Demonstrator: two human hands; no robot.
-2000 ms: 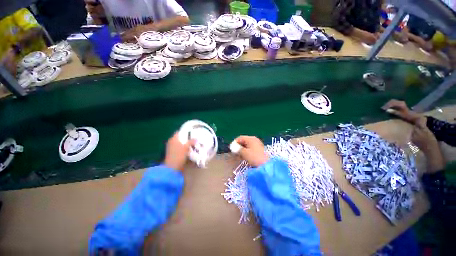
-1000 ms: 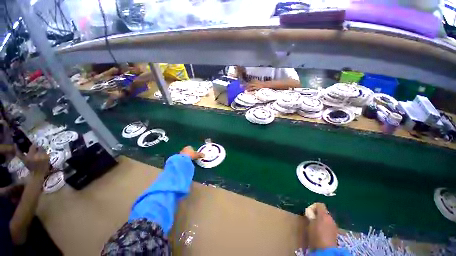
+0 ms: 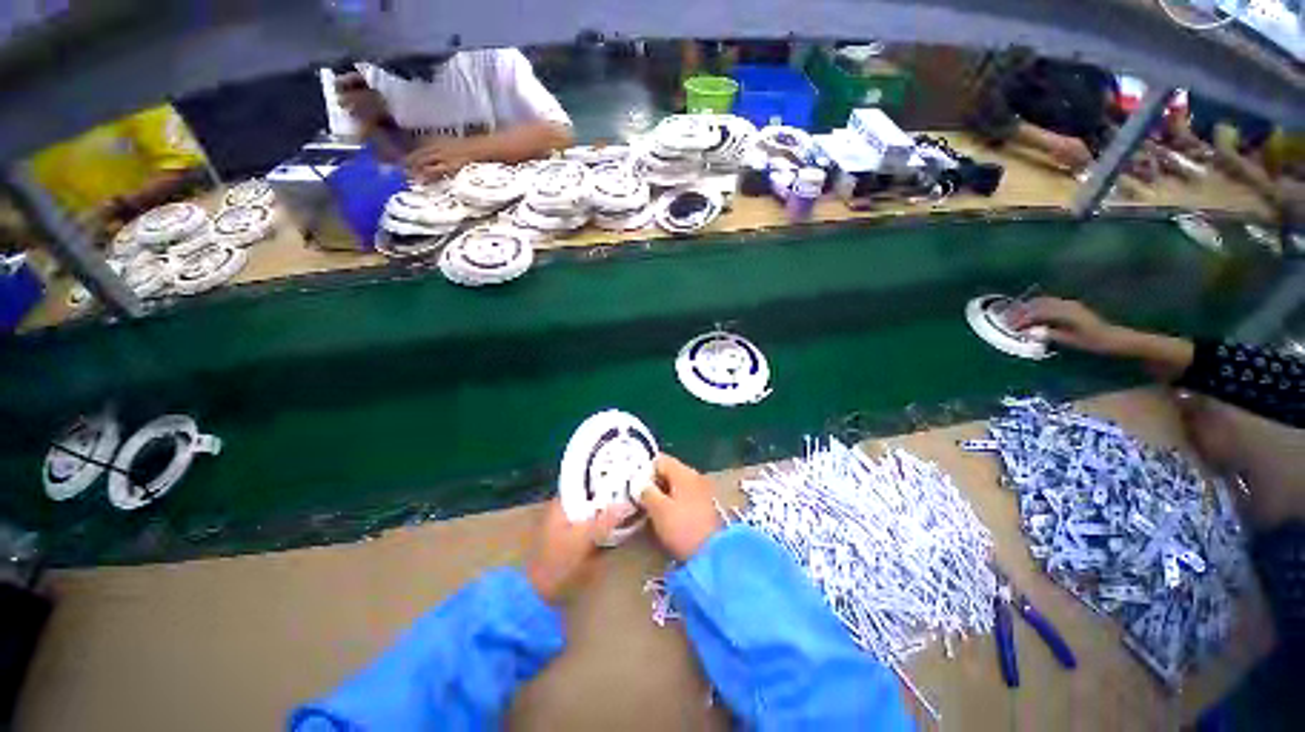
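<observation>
A round white housing [image 3: 604, 455] with dark curved slots is held tilted above the near edge of the belt. My left hand [image 3: 568, 541] grips its lower left rim. My right hand [image 3: 680, 506] is at its lower right face, fingertips touching it. Any small white part under the right fingers is hidden. A heap of white strips [image 3: 873, 543] lies on the bench to the right of my right hand.
Another housing [image 3: 723, 368] lies on the green belt [image 3: 573, 336] beyond. Blue-handled pliers [image 3: 1033, 629] lie between the white strips and a blue-grey heap [image 3: 1131, 529]. At right, another person's hand [image 3: 1066, 323] touches a housing. Stacked housings [image 3: 558, 186] stand opposite.
The view has swung back right. My left hand, which was at a housing on the belt, now holds one in front of me. My right hand has come to the housing.
</observation>
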